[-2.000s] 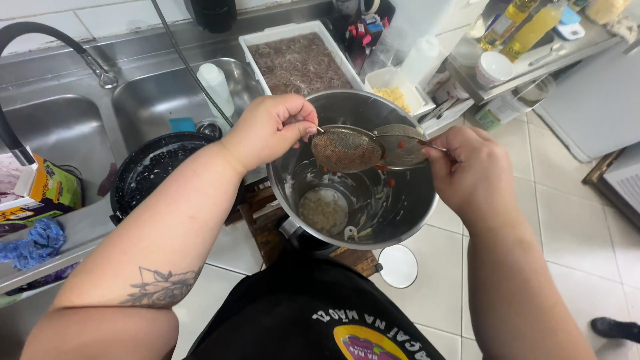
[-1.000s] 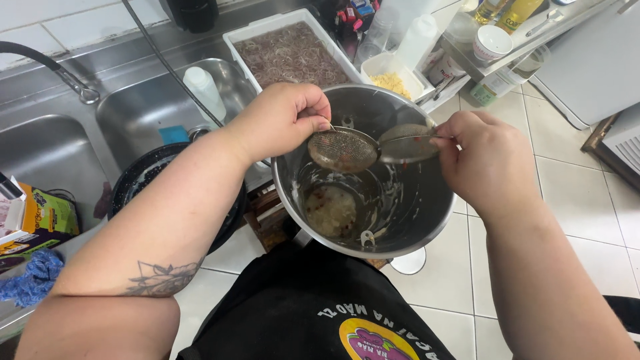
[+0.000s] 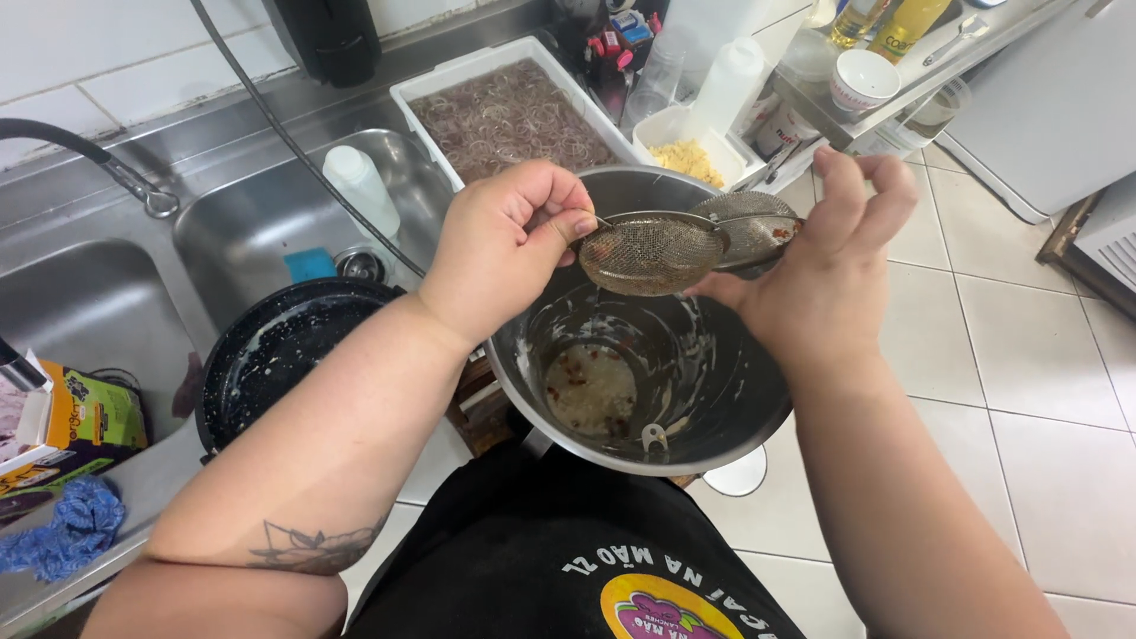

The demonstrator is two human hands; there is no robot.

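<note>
My left hand [image 3: 524, 222] pinches the wire end of a round metal mesh strainer [image 3: 655, 256] over a deep stainless steel pot [image 3: 728, 382]. A second mesh strainer [image 3: 750, 217] lies beside and partly behind the first, with reddish bits near its right end. My right hand [image 3: 821, 257] is at that end, its thumb below the mesh and its fingers raised and apart; whether it grips the strainer cannot be told. Pale residue coats the pot's inner wall. Cloudy liquid with brown bits [image 3: 590, 390] lies at its bottom.
Behind the pot stand a white tray of sliced onions [image 3: 515, 115] and a white tub of yellow crumbly food [image 3: 688, 164]. To the left are a black speckled pan [image 3: 266, 355], a double steel sink [image 3: 213, 222] with a white bottle [image 3: 359, 186], and a blue cloth [image 3: 75, 528].
My right hand's fingers have lifted and spread from their pinch at the right strainer's end. My left hand keeps its pinch. More brown bits show in the liquid than two seconds ago.
</note>
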